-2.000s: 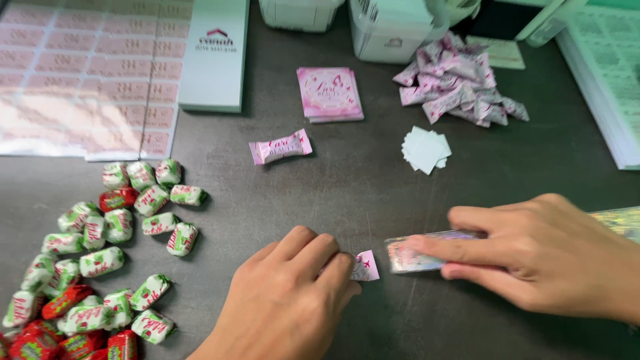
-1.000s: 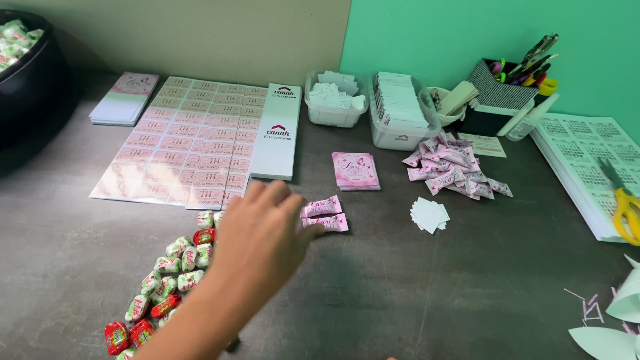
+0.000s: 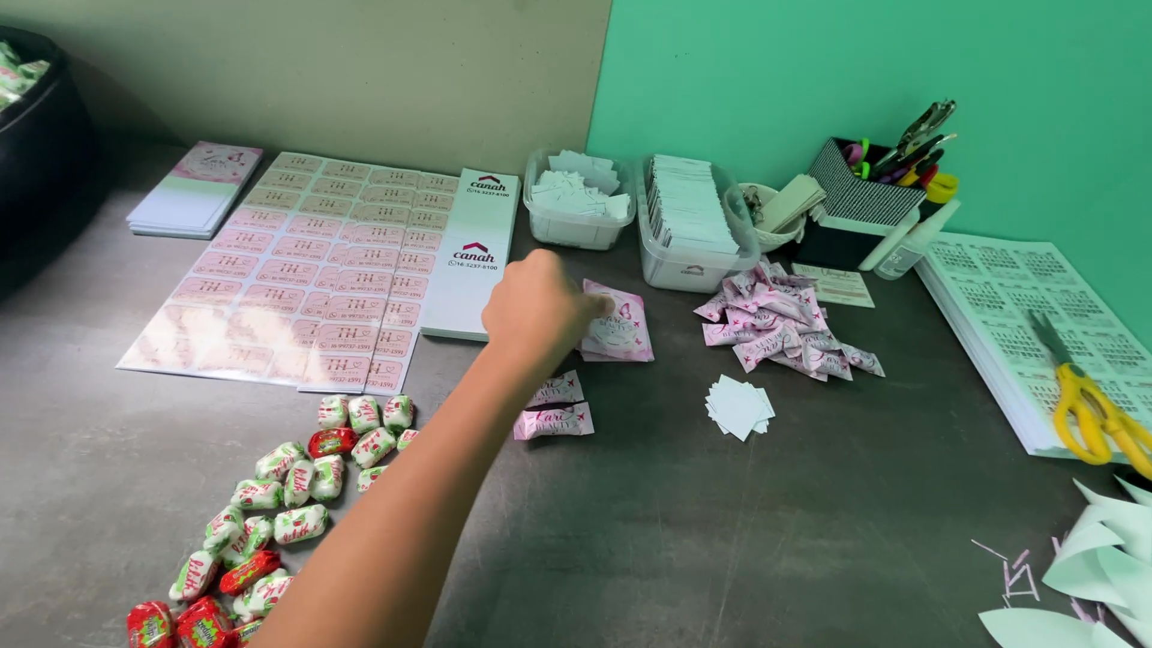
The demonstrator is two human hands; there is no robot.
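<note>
My left hand (image 3: pixel 540 301) reaches across the dark table, its thumb over the left edge of a stack of pink printed cards (image 3: pixel 625 328); its fingertips are hidden, so its hold is unclear. Nearer me, two pink-wrapped candies (image 3: pixel 554 420) lie one above the other, partly behind my forearm. Red wrapped candies (image 3: pixel 205 621) and white-and-green ones (image 3: pixel 301 523) lie scattered to the left of the arm. Right of the cards are a heap of pink-wrapped candies (image 3: pixel 778 319) and some small white paper squares (image 3: pixel 740 408). My right hand is out of view.
Sticker sheets (image 3: pixel 270 270) and a white printed pad (image 3: pixel 459 297) lie left. Behind stand plastic tubs of paper pieces (image 3: pixel 576 229) and cards (image 3: pixel 697 270), and a pen holder (image 3: pixel 864 189). Yellow-handled scissors (image 3: pixel 1084 405) rest on calendar sheets (image 3: pixel 972 333). A black pot (image 3: pixel 36 144) stands far left.
My left hand has moved from the pink-wrapped candies to the pink card stack. My right hand, holding a shiny strip two seconds ago, is out of view. The view has shifted and takes in more table.
</note>
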